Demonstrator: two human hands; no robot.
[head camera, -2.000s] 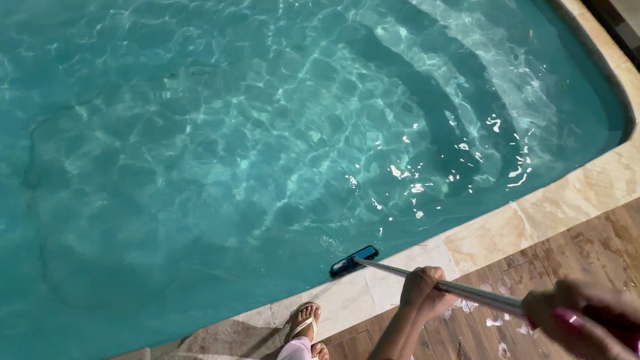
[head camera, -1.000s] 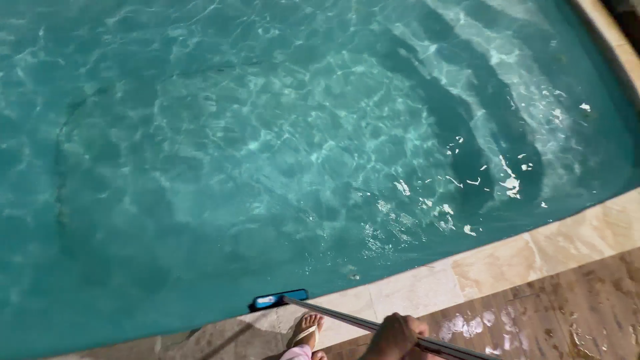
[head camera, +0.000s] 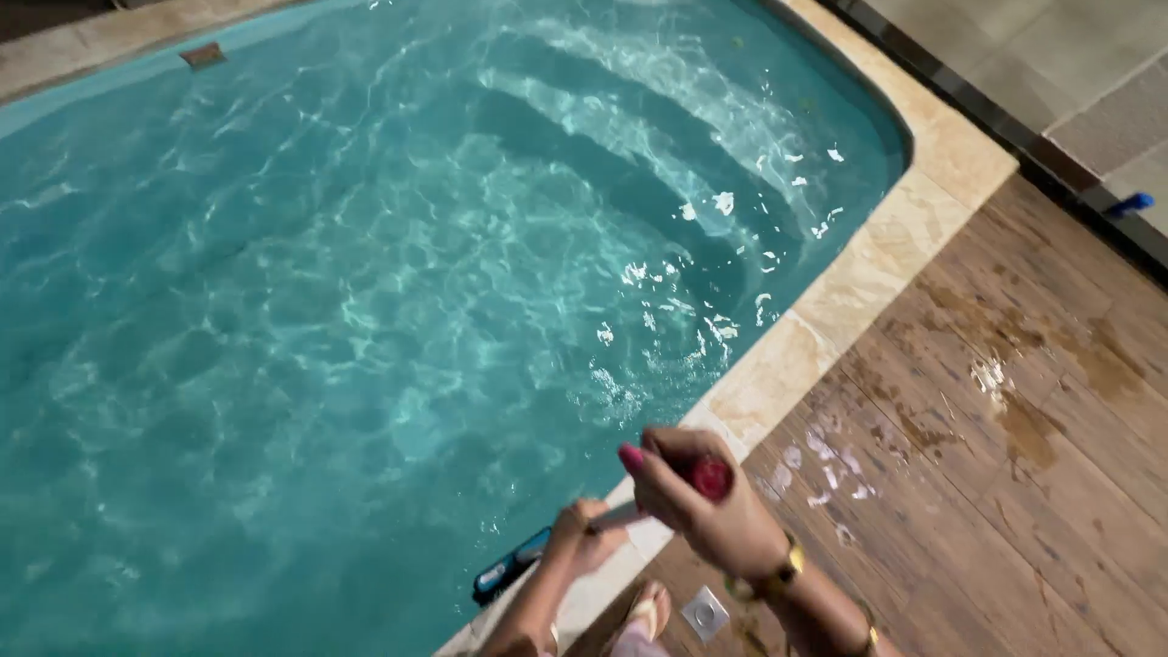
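Observation:
My right hand (head camera: 698, 497) is closed around the red-capped end of a metal pole (head camera: 619, 517), close to the camera and over the pool's stone edge. Lower on the same pole, my left hand (head camera: 584, 537) grips the shaft. Below and left of that hand, the blue and black head of a pool brush (head camera: 513, 564) lies at the waterline against the pool's inner edge. Part of the head and the shaft's lower end are hidden by my left hand and forearm.
Pale stone coping (head camera: 826, 315) borders the pool water (head camera: 365, 365), with curved underwater steps at the upper right. Wet wood-look decking (head camera: 1022, 438) has a square drain cover (head camera: 705, 613) near my sandalled foot (head camera: 646, 610). A blue object (head camera: 1130, 204) is by the far right wall. A skimmer opening (head camera: 203, 57) shows at upper left.
The view has swung, showing more decking at right. My right hand, out of view or nearly so one second ago, is now plainly seen on the pole's end. The pole stands more steeply.

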